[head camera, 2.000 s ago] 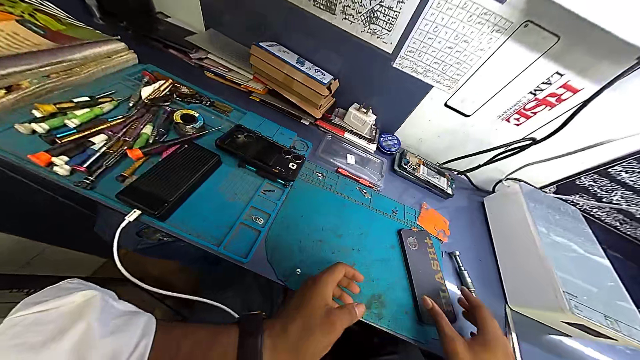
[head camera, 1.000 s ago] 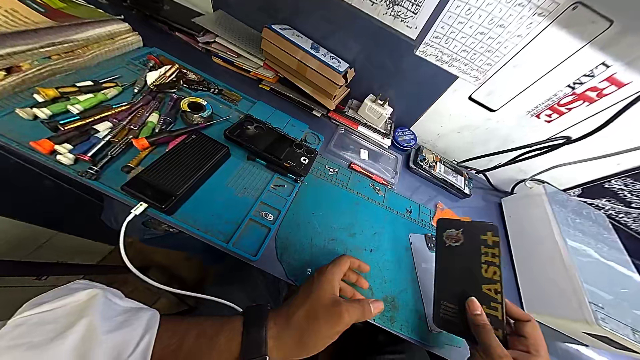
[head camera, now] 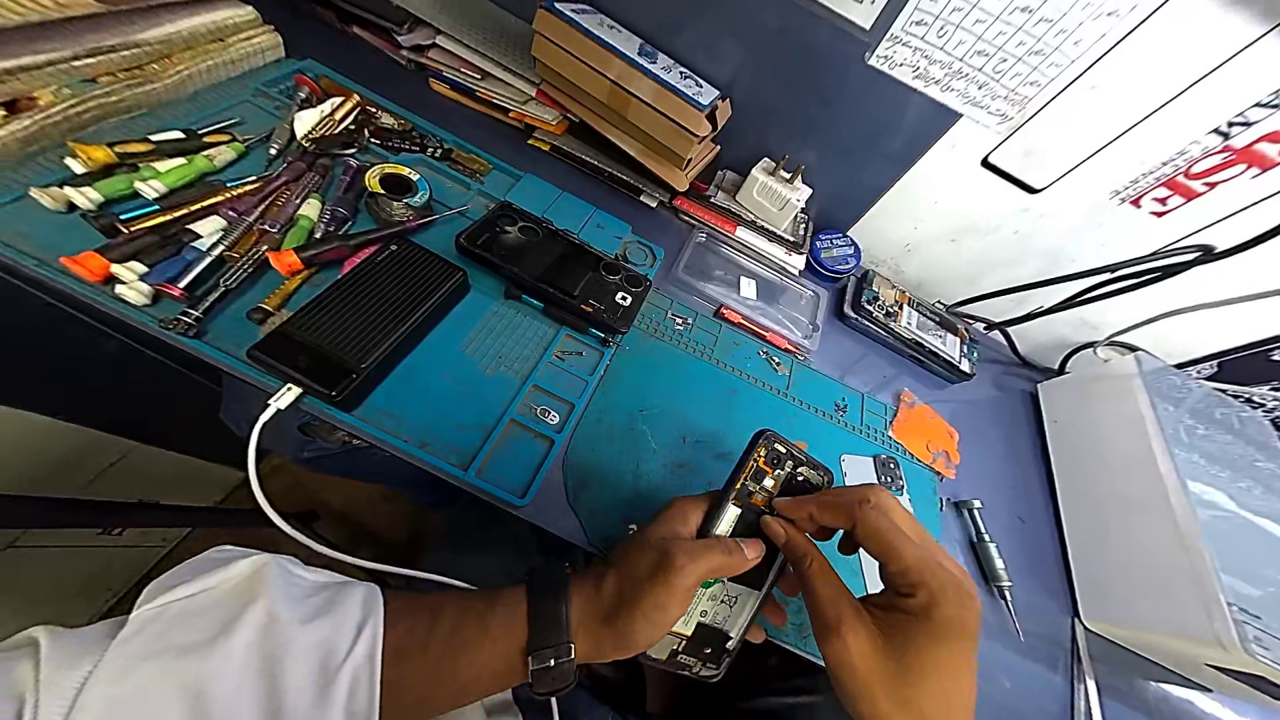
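Note:
My left hand point(head camera: 665, 575) is wrapped around an opened smartphone point(head camera: 735, 590), its thumb across the battery area. The phone is tilted, with its circuit board, camera part and battery bare. At its upper right edge my right hand point(head camera: 880, 580) pinches with thumb and forefinger near the board; whether something small is between the fingertips cannot be told. Behind my right hand lies a light phone back panel point(head camera: 860, 470) with a camera ring, partly hidden. An orange scrap point(head camera: 924, 433) is beyond it. A screwdriver point(head camera: 988, 560) lies to the right.
A blue repair mat point(head camera: 660, 410) carries a black ribbed device point(head camera: 360, 320) with a white cable, a black phone frame point(head camera: 555, 265) and many screwdrivers point(head camera: 200, 220). Behind are a plastic case point(head camera: 750, 285), a flux paste tin point(head camera: 834, 253) and another opened phone point(head camera: 912, 325). A white machine point(head camera: 1120, 480) stands right.
The dark card with gold lettering, in my right hand a second ago, is out of view. My left hand, free before, now holds the opened phone, and my right hand has come to it.

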